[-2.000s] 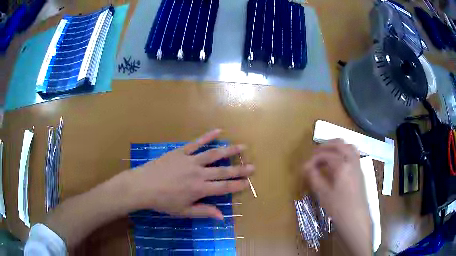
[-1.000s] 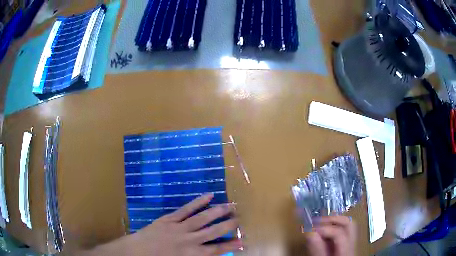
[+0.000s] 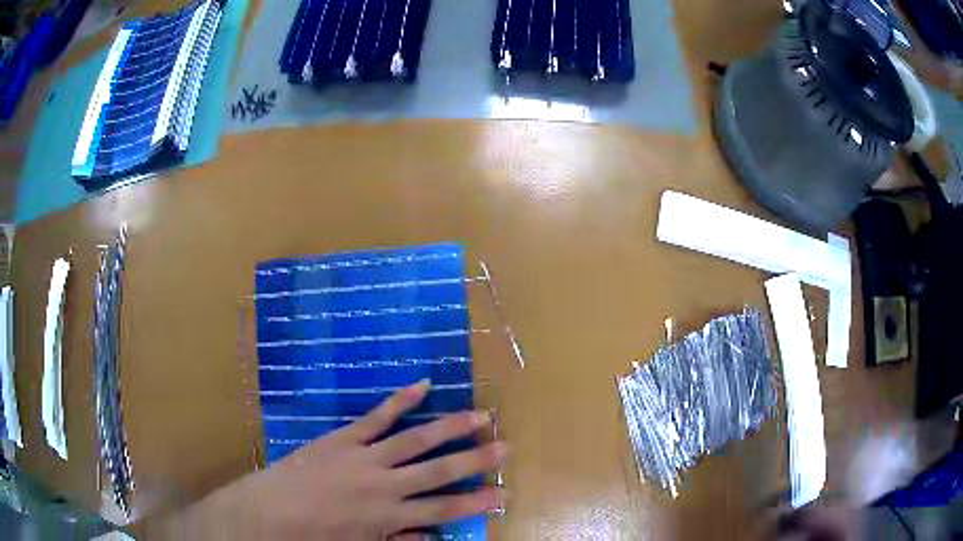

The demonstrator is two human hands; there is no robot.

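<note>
A blue square of solar cell strings (image 3: 364, 328) with thin silver lines lies in front of me. My left hand (image 3: 407, 476) rests flat on its lower right part, fingers spread, fingertips at the right edge. Thin ribbon pieces (image 3: 501, 317) lie along that edge; some touch or nearly touch the line ends. A dense heap of short silver ribbon (image 3: 702, 396) lies to the right. My right hand is not clearly seen; a dark blurred shape at the bottom right edge may be part of it.
White strips (image 3: 799, 391) lie right of the heap, near a grey round container (image 3: 792, 137). Long ribbons (image 3: 110, 370) and white strips (image 3: 55, 359) lie left. Finished layouts (image 3: 148, 90) and dark cell stacks (image 3: 565, 37) lie at the back.
My left hand has moved down across the cells, uncovering their upper part. My right hand has left the ribbon heap, which is now uncovered. The view has shifted slightly.
</note>
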